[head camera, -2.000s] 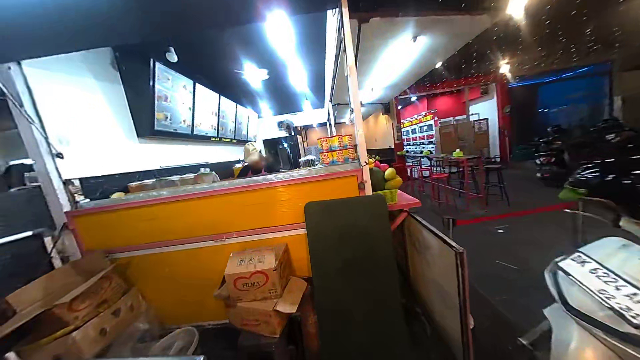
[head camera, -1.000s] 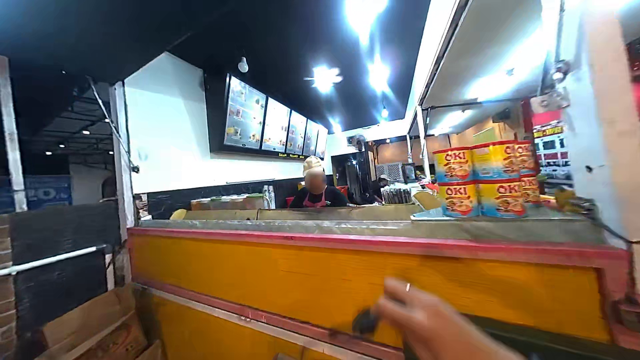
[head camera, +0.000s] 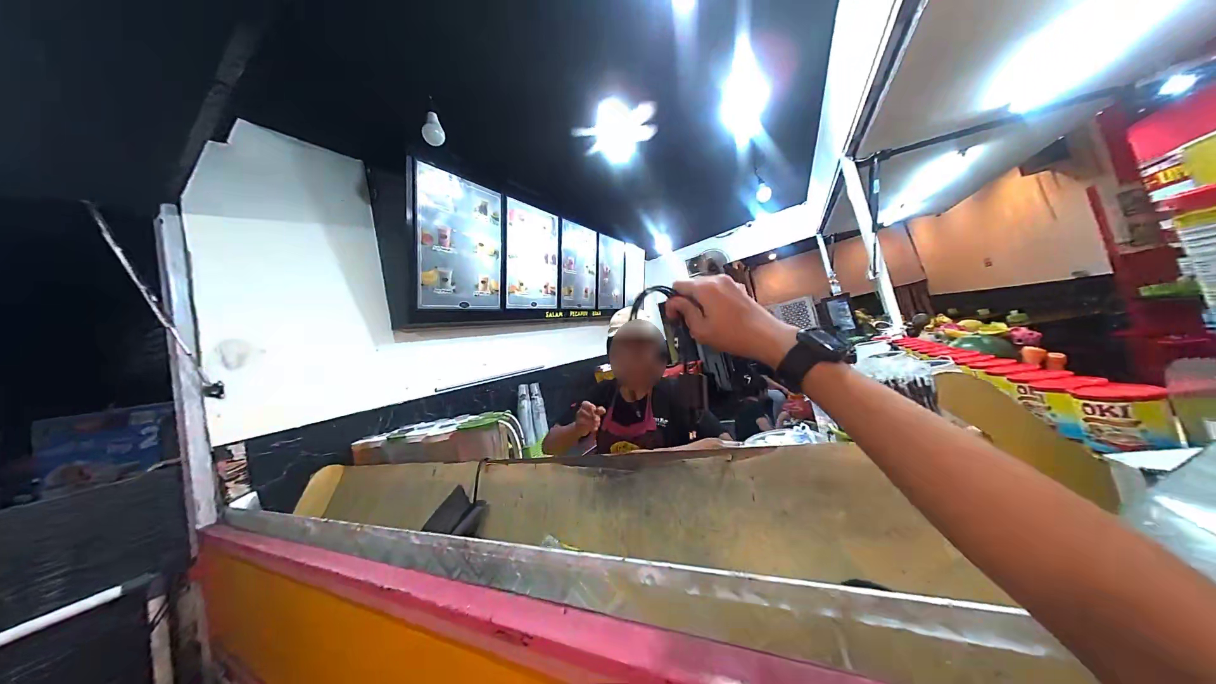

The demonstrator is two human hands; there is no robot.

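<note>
My right hand [head camera: 717,309] is raised over the counter at the centre, its fingers closed on a thin black cable [head camera: 654,291] that curves in a loop on the left of the fingers. A black watch [head camera: 815,356] sits on that wrist. Behind the loop stands a person [head camera: 635,408] in a cap and a dark apron, on the far side of the counter. A folded black object [head camera: 454,513] lies at the left on the counter's inner panel. What hangs below my right hand is too dark to tell. My left hand is out of view.
The counter's metal edge [head camera: 608,570] runs across the front above a pink and orange wall. Tubs with red lids [head camera: 1130,413] line the right side. Stacked cups [head camera: 532,413] and containers [head camera: 432,439] stand at the back left. Lit menu boards [head camera: 459,237] hang on the wall.
The view has come closer to the counter. My right hand, low in front of the orange wall one second ago, is now raised above the counter. Two seconds ago no hand was in view.
</note>
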